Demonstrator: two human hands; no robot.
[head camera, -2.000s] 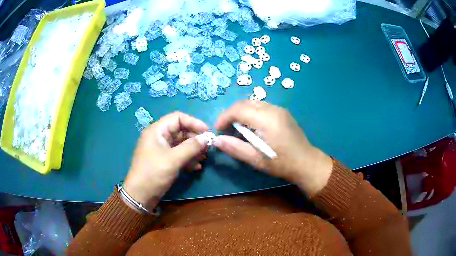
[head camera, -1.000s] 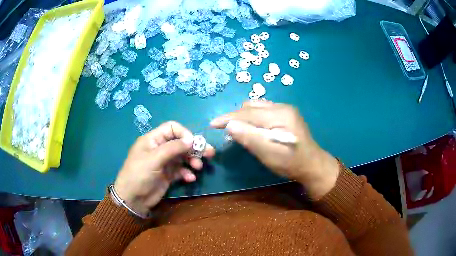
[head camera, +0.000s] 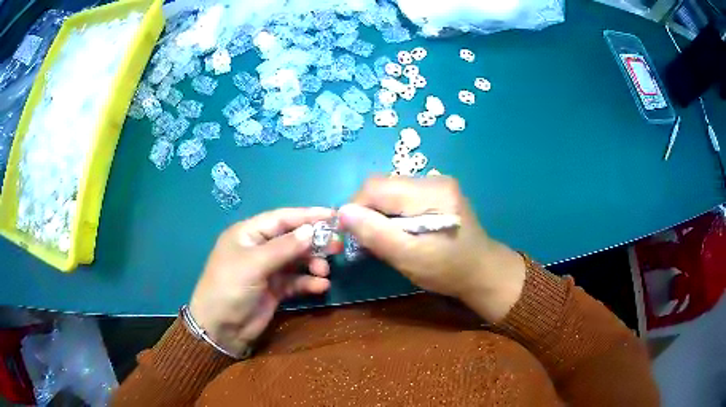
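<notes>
My left hand (head camera: 259, 274) holds a small clear housing with a white holed piece (head camera: 322, 237) between thumb and fingers. My right hand (head camera: 426, 238) holds a white pen-shaped tool (head camera: 432, 224), its fingertips close against the held unit. The tool's working tip is hidden or too blurred to tell. Another small clear part (head camera: 352, 250) shows below the right fingertips; what supports it cannot be told. A large heap of clear housings (head camera: 302, 87) lies beyond my hands. Loose white insert plates (head camera: 454, 122) lie right of the heap. Two clear housings (head camera: 225, 184) lie apart near my left hand.
A yellow tray (head camera: 94, 171) full of whitish parts stands at left, with crumpled plastic bags beyond it. A clear bag of parts (head camera: 485, 14) lies at the back. A clear labelled box (head camera: 639, 78), a thin pale tool (head camera: 673, 138) and a black object (head camera: 691, 67) lie at right.
My right hand has come back against the unit in my left hand, and the pen-shaped tool has shifted with it. More white plates show beyond my right hand.
</notes>
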